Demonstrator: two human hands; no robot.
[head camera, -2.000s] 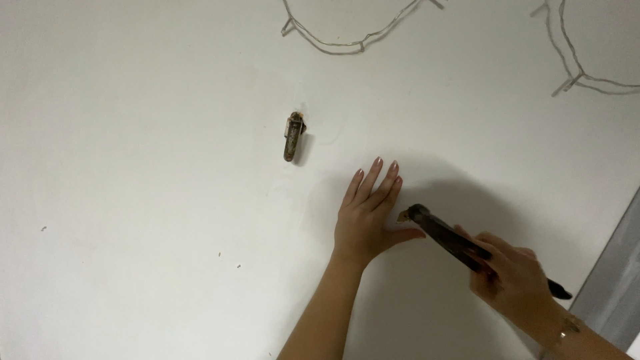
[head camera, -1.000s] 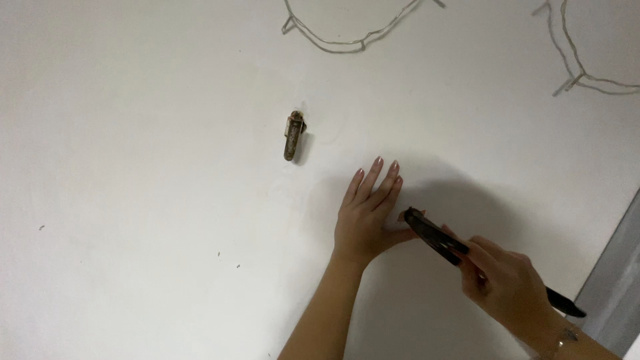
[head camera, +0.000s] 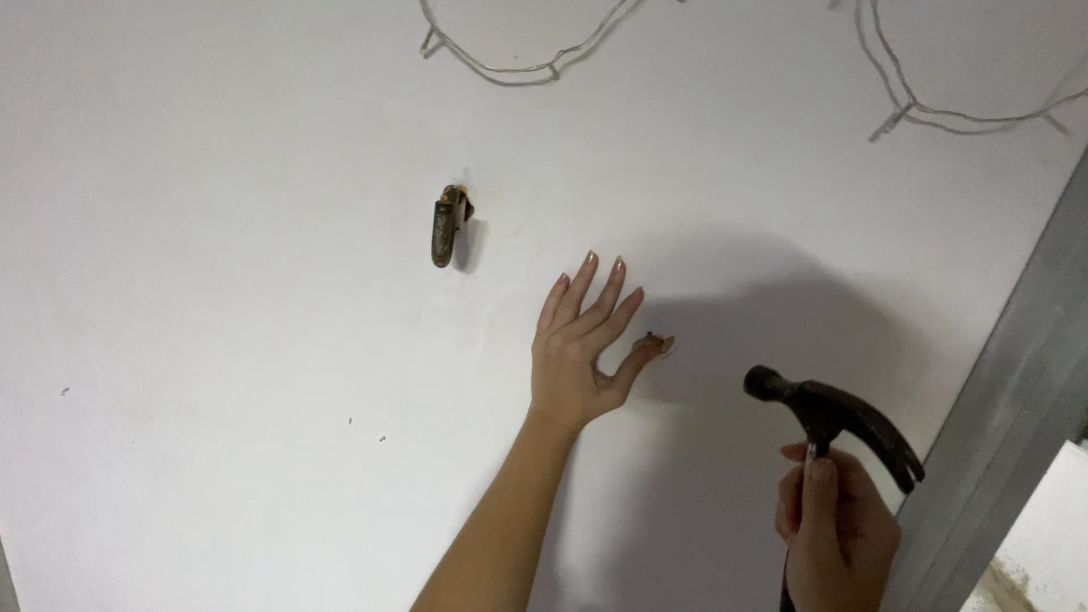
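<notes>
My left hand (head camera: 582, 340) lies with spread fingers against a white wall (head camera: 212, 323), its thumb tip at a small damaged spot (head camera: 659, 342) with brownish, broken edges. Below and to the right of that spot, my right hand (head camera: 837, 518) grips a dark claw hammer (head camera: 829, 408) close under its head. The hammer's striking face points left toward the spot, apart from it, and the claw curves down to the right. A worn, rusty metal fitting (head camera: 444, 229) sticks out of the wall above and left of my left hand.
Two looped light strings (head camera: 510, 68) hang along the top, the second (head camera: 960, 115) at the upper right. A grey frame strip (head camera: 1003, 365) runs down the right side. Small dark marks (head camera: 382, 439) dot the wall at the lower left.
The hammer has come away from the spot by my left thumb, down and to the right, and its head is turned. The spot now shows. My left hand has stayed against the wall.
</notes>
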